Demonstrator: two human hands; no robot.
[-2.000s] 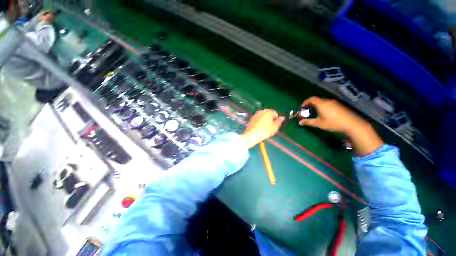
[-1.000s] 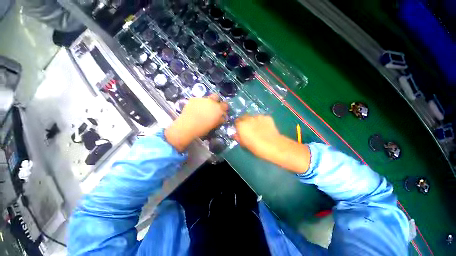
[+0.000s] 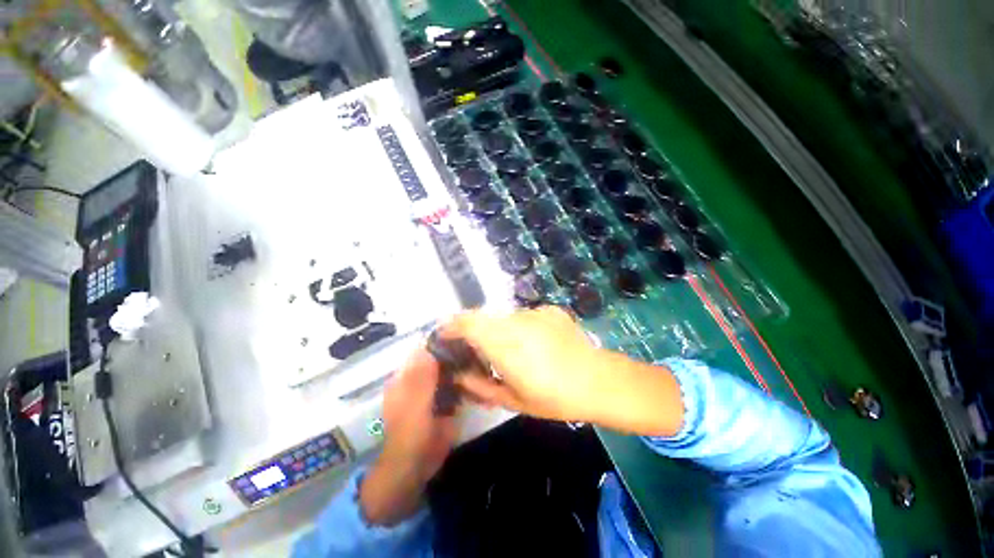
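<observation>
My left hand (image 3: 416,431) and my right hand (image 3: 534,365) are together over the front right edge of the machine bed. Between them they hold a small dark disc-shaped part (image 3: 456,355); the fingers cover much of it and it is blurred, so I cannot tell which part it is. The blister tray (image 3: 567,202), with rows of black discs in its pockets, lies to the right of the machine. The black fixture (image 3: 351,308) sits on the light metal plate, left of and beyond my hands, with no hand on it.
The teach pendant (image 3: 109,245) stands at the left, with a white wipe (image 3: 133,315) below it. The control panel (image 3: 289,466) is on the machine front. Black specks (image 3: 233,254) lie on the bed. Loose units (image 3: 865,403) lie on the green belt at the right.
My hands have moved from the tray's near end to the machine's front edge, with a dark part between them. The view has swung left, showing the pendant and control panel.
</observation>
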